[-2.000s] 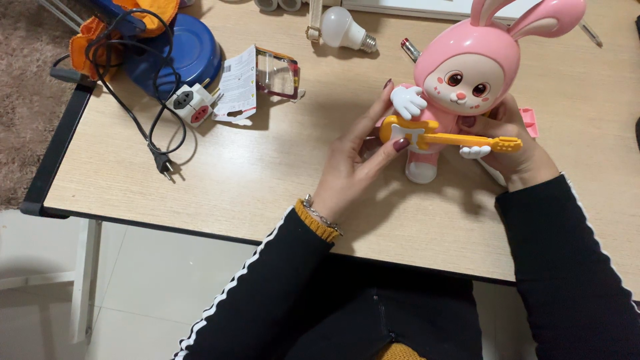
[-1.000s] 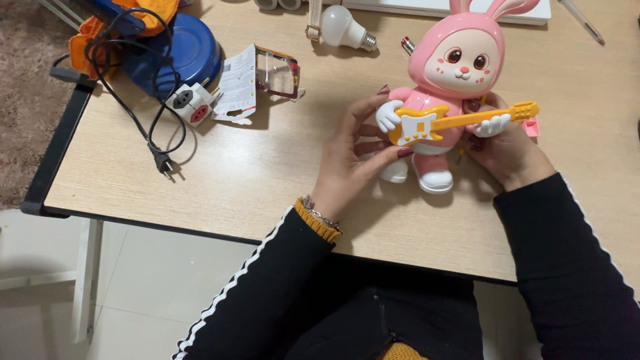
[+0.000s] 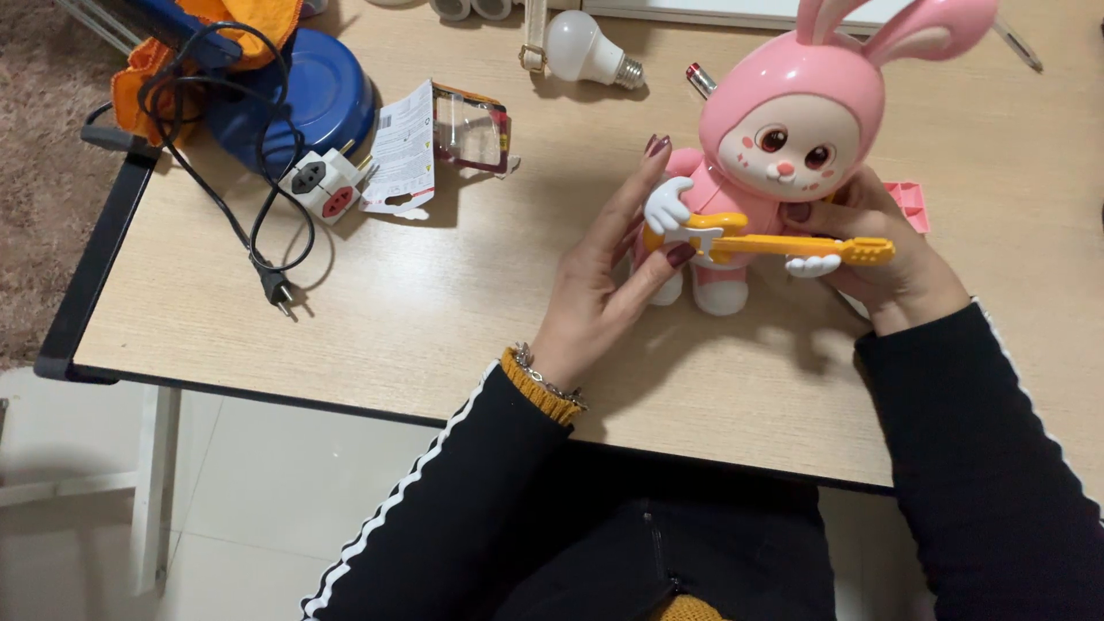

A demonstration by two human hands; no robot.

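A pink plastic rabbit toy (image 3: 785, 129) faces me, tilted to the right, with a yellow toy guitar (image 3: 776, 246) across its front. My left hand (image 3: 599, 267) grips the toy's side and the guitar's body, thumb in front, index finger raised beside the toy's white hand. Behind the guitar's neck, my right hand (image 3: 888, 250) holds the toy's other side; its thumb lies under the toy's chin and some fingers are hidden. A small pink plastic piece (image 3: 907, 205) lies on the table just beyond my right hand.
At the left are a blue round base (image 3: 323, 95), an orange cloth (image 3: 138, 95), a black power cord (image 3: 228, 211) and a white plug adapter (image 3: 323, 185). Opened packaging (image 3: 404, 151), an LED bulb (image 3: 586, 52), a battery (image 3: 700, 79) and a pen (image 3: 1018, 45) lie farther back.
The toy's head and body have tilted to the right since one second ago, and the guitar's neck has swung down from an upward slant to nearly level. Both hands stay on the toy.
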